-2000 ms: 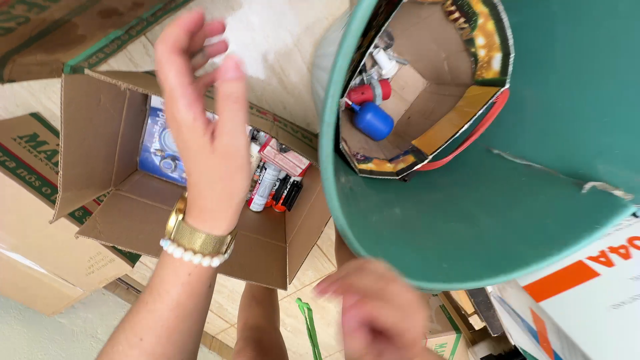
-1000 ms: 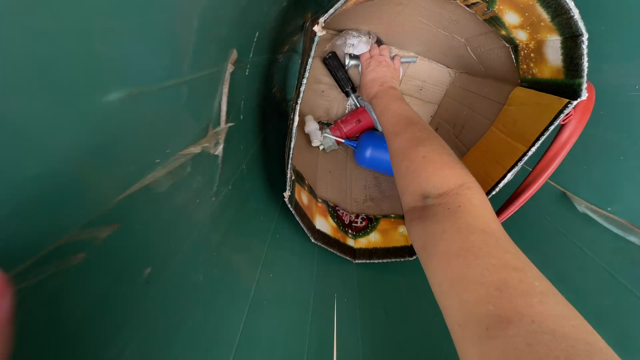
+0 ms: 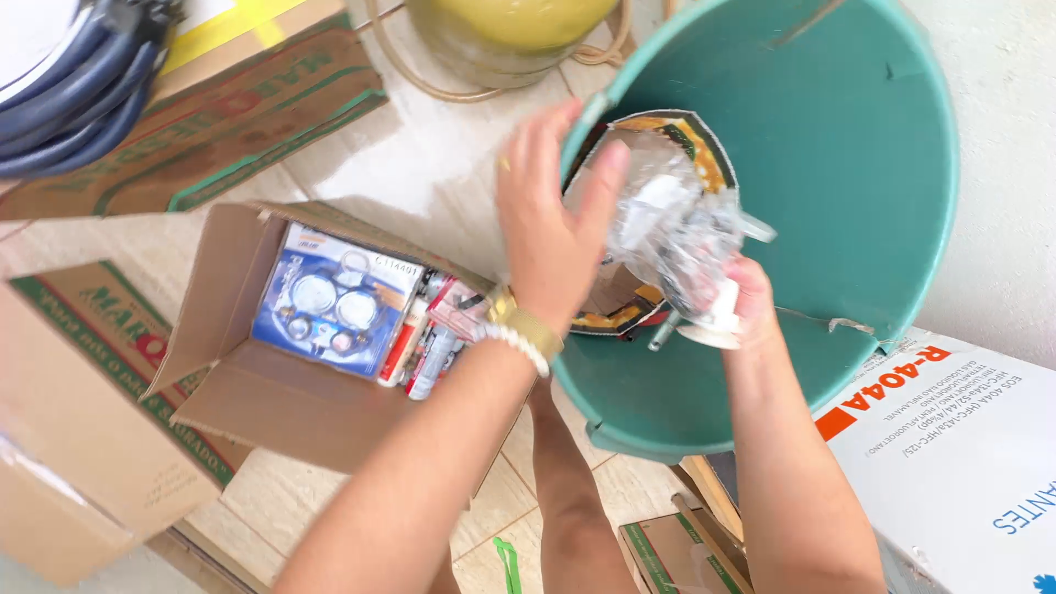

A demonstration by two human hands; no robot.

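Note:
My right hand (image 3: 747, 301) grips a bundle of clear plastic bags (image 3: 681, 223) with white and metal parts, above the inside of a green plastic bin (image 3: 833, 214). My left hand (image 3: 553, 214), wearing a gold watch and a pearl bracelet, is at the bin's left rim; its fingers are spread and hold nothing. Inside the bin, partly hidden by the bundle, is a patterned cardboard container (image 3: 711, 157). Left of the bin an open cardboard box (image 3: 289, 421) holds a blue-and-white gauge set package (image 3: 334, 301) and several tubes or small cans (image 3: 429, 363).
A blue coiled hose (image 3: 74, 99) lies at the top left by a large cardboard box (image 3: 247, 115). Another carton (image 3: 91, 412) stands at the left. A yellow cylinder (image 3: 511, 33) is at the top, a white printed box (image 3: 949, 445) at the right. My legs are below.
My right hand has come up from inside the cardboard container with the plastic bundle. My left hand is now at the bin's rim. The view has swung back from close over the bin.

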